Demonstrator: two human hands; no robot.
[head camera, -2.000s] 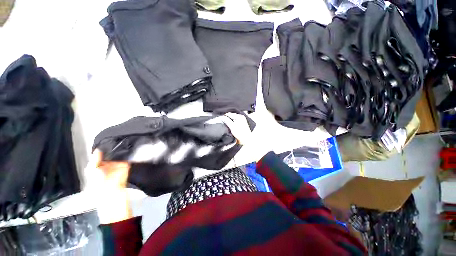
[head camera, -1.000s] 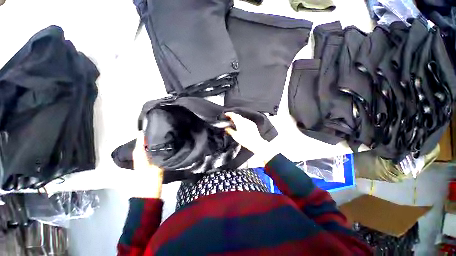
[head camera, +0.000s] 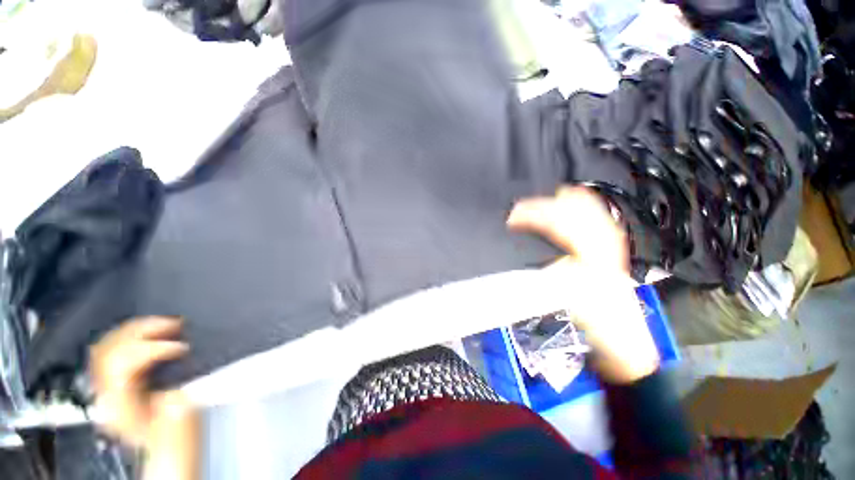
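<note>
A pair of dark shorts (head camera: 253, 225) is spread wide in front of me, its legs pointing away and its waist edge near me. A small button shows at the middle of the waist. My left hand (head camera: 145, 370) grips the near left corner of the waist. My right hand (head camera: 581, 234) is at the near right corner, fingers curled on the cloth edge. Both hands are blurred. The shorts hide the folded stack and flat-laid pair behind them.
An overlapping pile of dark shorts (head camera: 684, 169) is on the right. Another dark pile (head camera: 84, 244) is on the left. A blue crate (head camera: 661, 323) is at the table's front edge, with an open carton (head camera: 759, 403) below right. Mixed garments lie at the far right.
The shorts were bunched with the waist held open; now they are spread flat and wide. My hands have moved apart to both sides. The view has shifted.
</note>
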